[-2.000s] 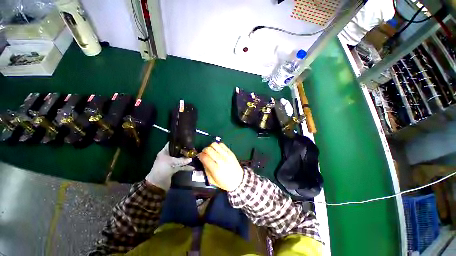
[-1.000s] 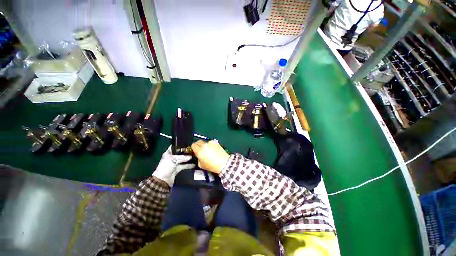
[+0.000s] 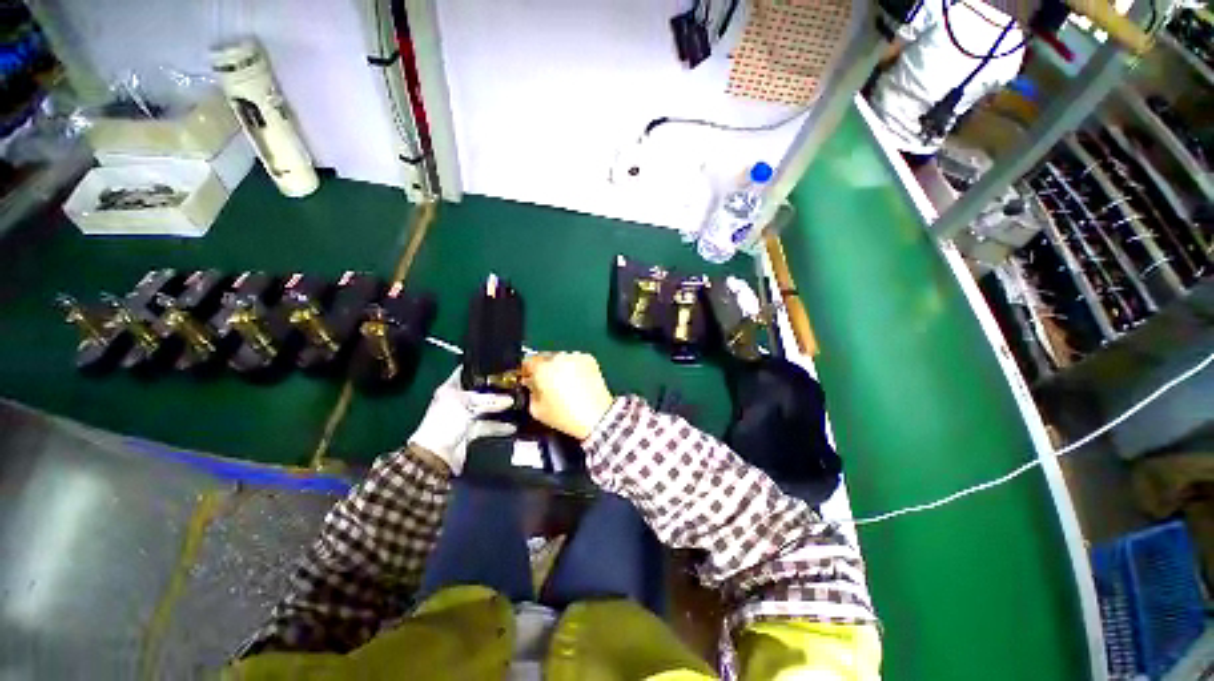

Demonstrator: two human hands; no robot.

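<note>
A black oblong lock unit [image 3: 494, 323] lies on the green bench in front of me, its long side pointing away and a small white-red label at its far end. My left hand [image 3: 457, 423], in a white glove, holds its near end. My bare right hand [image 3: 566, 393] has its fingertips closed at the brass fitting [image 3: 507, 379] on the near end; the fingers partly hide the fitting. A flat dark part with a white label [image 3: 529, 454] lies at the bench edge just below my hands.
Several similar units [image 3: 248, 323] stand in a row at left, and more units [image 3: 686, 314] stand at right. A black bag [image 3: 783, 428] lies at the right edge. A water bottle [image 3: 732, 216], white cylinder [image 3: 266, 123] and parts box [image 3: 147, 200] stand by the wall. A person [image 3: 939, 73] is beyond the conveyor.
The camera view has shifted. Both hands stay at the same unit, with the right fingers still at its brass fitting and slightly changed in pose.
</note>
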